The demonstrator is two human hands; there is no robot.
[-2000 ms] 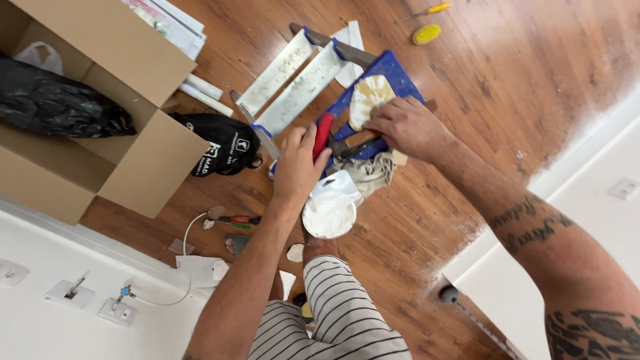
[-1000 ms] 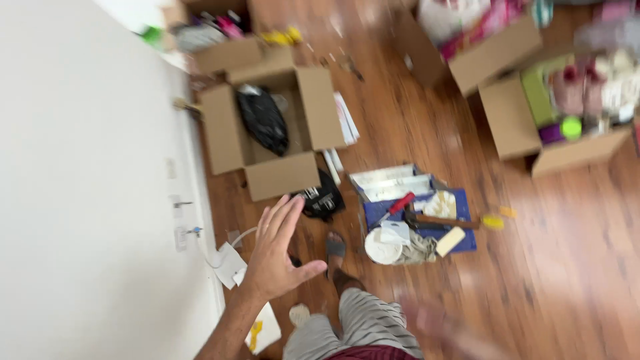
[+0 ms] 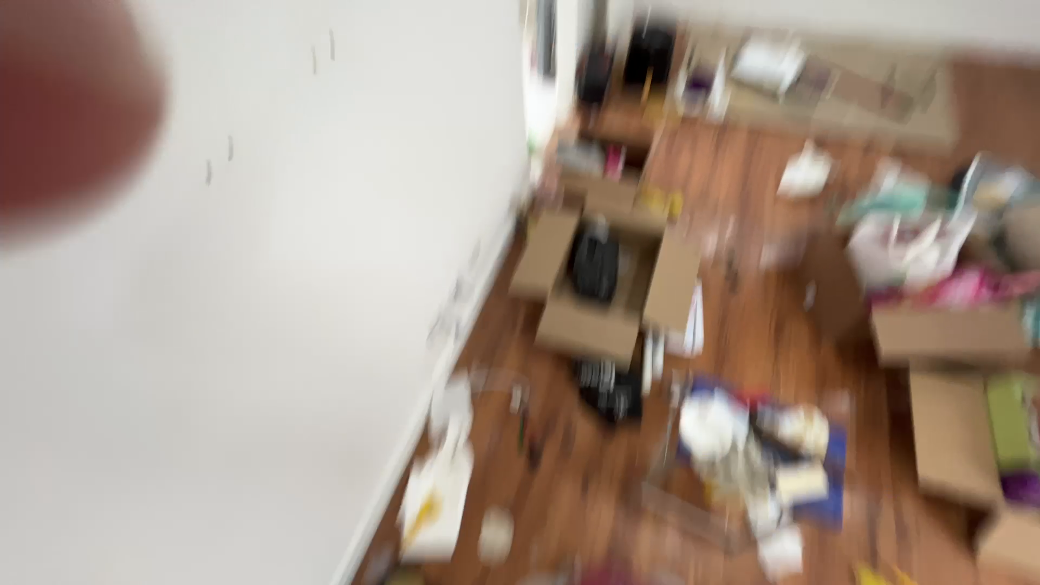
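A large blurred reddish shape fills the upper left corner, very near the camera; it looks like a fingertip, probably of my left hand (image 3: 73, 114), in front of the white wall (image 3: 325, 244). Its other fingers are out of frame, so what it holds cannot be told. My right hand does not show. Low on the right, far from the fingertip, a blue step stool (image 3: 825, 496) bears a white tub (image 3: 708, 424), a crumpled greyish cloth (image 3: 735, 471), a pale yellow block (image 3: 802, 483) and a red-handled tool (image 3: 754, 399). Motion blurs these things.
By the wall stands an open cardboard box (image 3: 587, 329) with a black plastic bag (image 3: 595, 264) inside. A black bag (image 3: 611, 394) lies below it. Filled cardboard boxes (image 3: 951, 329) stand at the right. White sheets (image 3: 439, 504) lie along the baseboard.
Two seconds ago both my hands were at the stool, the left at the red-handled tool. They are away from it now. The view has swung up and toward the wall.
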